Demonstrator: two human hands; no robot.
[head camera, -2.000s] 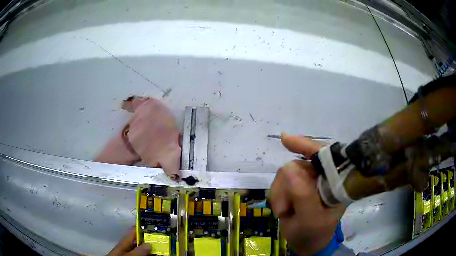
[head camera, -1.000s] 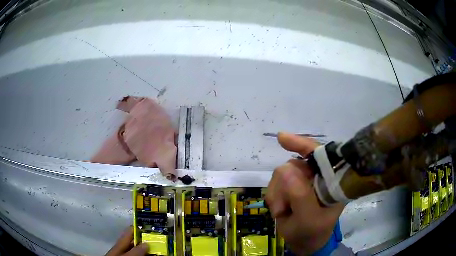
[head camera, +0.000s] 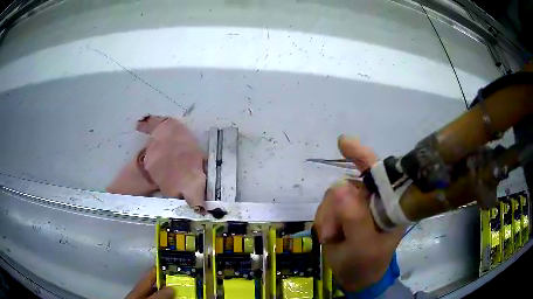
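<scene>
My right hand (head camera: 356, 239) grips the brown glue dispensing gun (head camera: 467, 140) at its white tie, with the thumb raised. The gun's pale-blue nozzle (head camera: 302, 234) points left over the orange-yellow blocks of the third power-supply board (head camera: 292, 263). Whether the tip touches them I cannot tell. Two more boards lie to its left, the middle one (head camera: 236, 263) and the left one (head camera: 180, 260), each with a bright yellow transformer. My left hand (head camera: 145, 287), partly cut off by the bottom edge, has its fingers at the left board's lower left edge.
A metal rail (head camera: 105, 205) runs just beyond the boards. A slotted bracket (head camera: 229, 163) and a crumpled pink cloth (head camera: 172, 155) lie behind it. Tweezers (head camera: 330, 162) lie on the bench left of my right thumb. More boards (head camera: 505, 233) stand at the far right.
My right thumb has lifted. The nozzle has shifted slightly right and up across the third board's blocks. My left hand stays at the left board.
</scene>
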